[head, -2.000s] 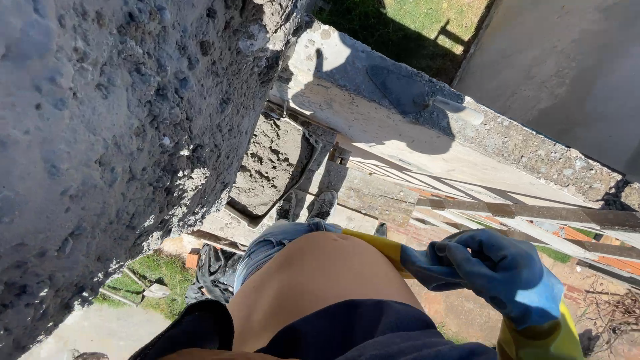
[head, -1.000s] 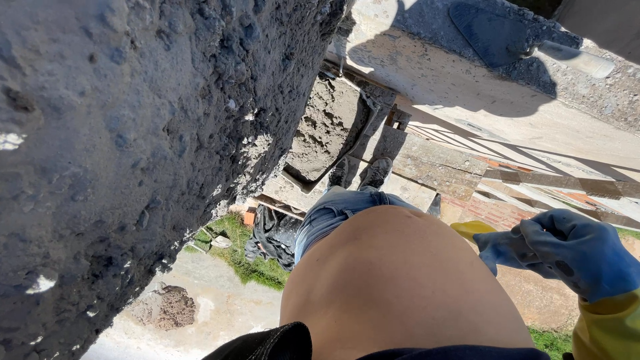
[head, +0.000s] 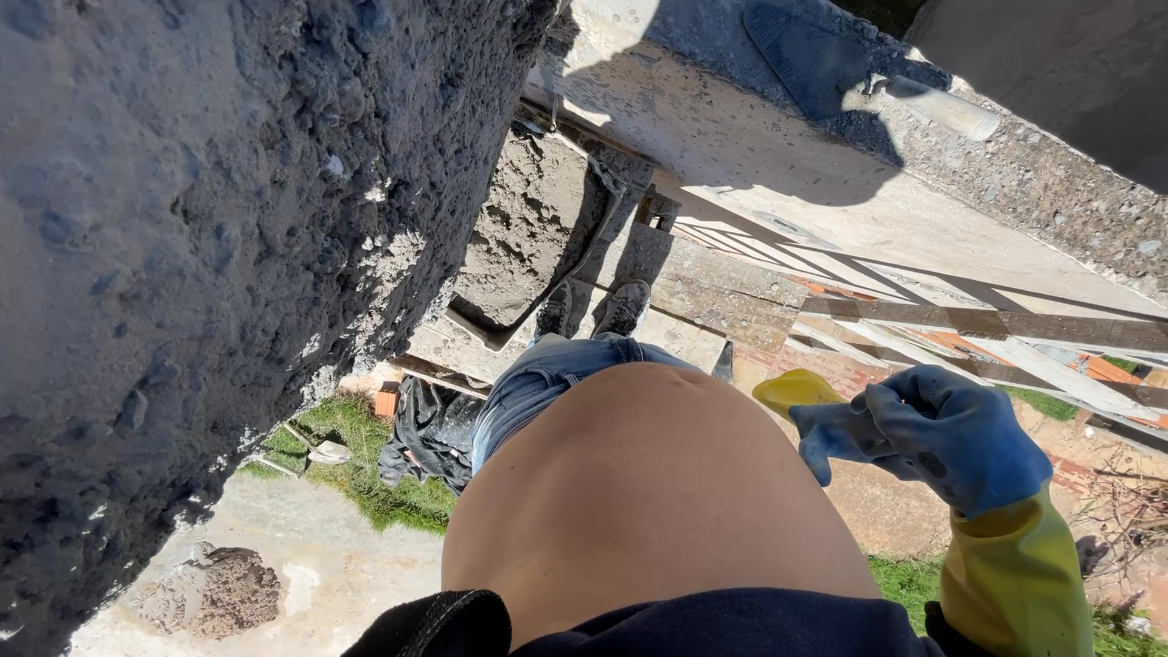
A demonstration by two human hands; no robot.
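Note:
My right hand (head: 963,447) wears a blue rubber glove with a long yellow cuff. Its fingers are closed on what looks like a second rubber glove (head: 798,392), blue with a yellow cuff, hanging beside my bare belly. My left hand is out of view. A trowel (head: 808,55) lies on the rough top of the wall at the upper right, its pale handle pointing right. Below, near my shoes (head: 623,308), a trough (head: 500,339) holds grey wet mortar (head: 525,219).
A rough mortared wall surface (head: 237,201) fills the left side. Wooden boards (head: 721,287) lie under and beside my feet. At the right stand slatted timbers (head: 995,324). On the ground far below are dark cloth (head: 429,433), a shovel (head: 328,452) and a mortar heap (head: 214,593).
The view has shifted, and the trowel shows larger and closer to the upper edge. The yellow cuff of the held glove, stretched out behind my belly two seconds ago, now shows as a short, rounded piece.

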